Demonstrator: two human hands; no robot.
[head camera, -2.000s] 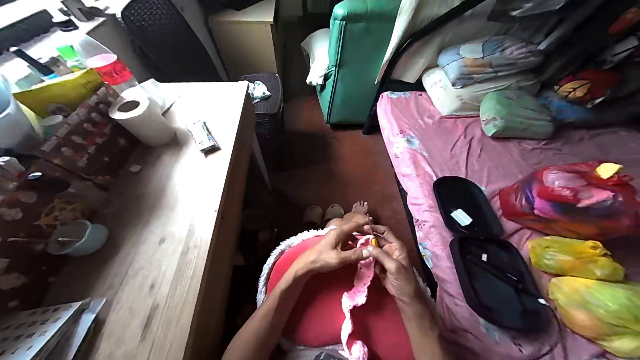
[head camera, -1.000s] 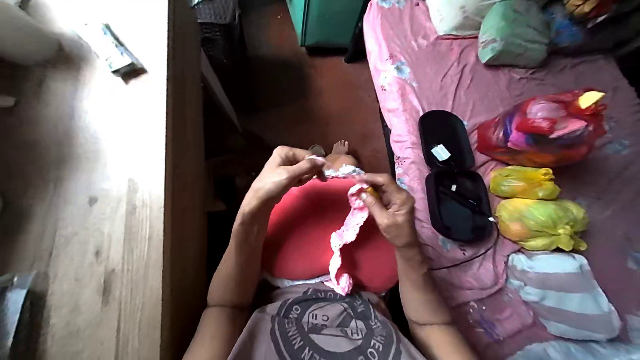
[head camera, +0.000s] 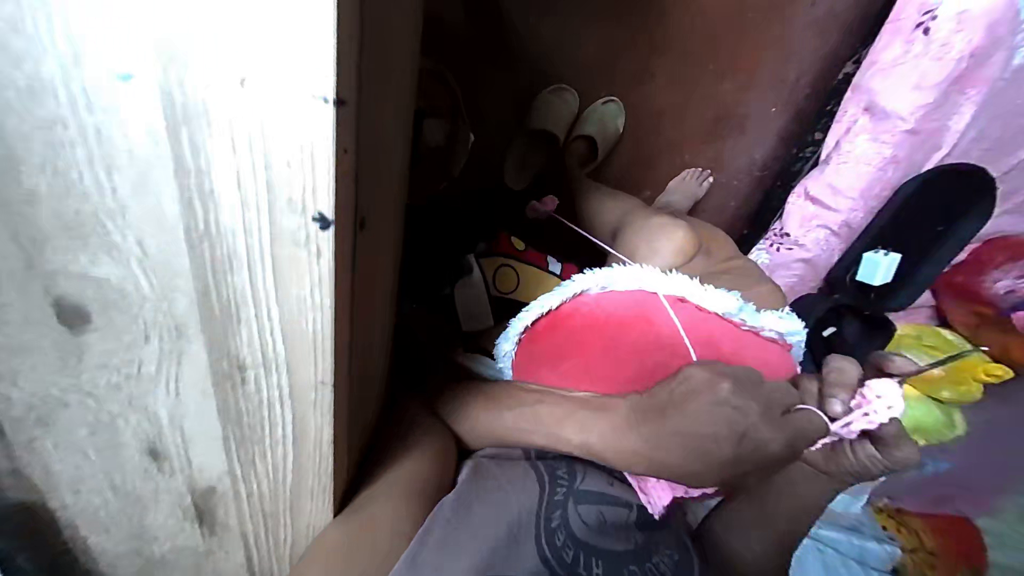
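Note:
Both of my hands are together at the right, over a red cushion (head camera: 640, 340) with white fluffy trim on my lap. My right hand (head camera: 860, 444) pinches a pink crocheted strip (head camera: 872, 406), and a thin dark tool, perhaps a crochet hook (head camera: 948, 362), sticks out past its fingers. My left hand (head camera: 720, 420) is closed beside it with a loop of pale yarn at its fingertips. The yarn (head camera: 676, 320) runs from that hand over the cushion to a small pink bit (head camera: 542, 206) beyond it. More pink crochet (head camera: 664, 492) hangs below my left wrist.
A wooden table (head camera: 264, 320) fills the left side. Slippers (head camera: 600, 128) lie on the red-brown floor ahead. On the pink bedding (head camera: 848, 160) at the right are an open black case (head camera: 920, 232), a yellow plastic bag (head camera: 944, 360) and a red bag (head camera: 984, 280).
My hands, apart with the strip between them a second ago, are now close together at the right, with my left forearm across my lap. The view has shifted strongly.

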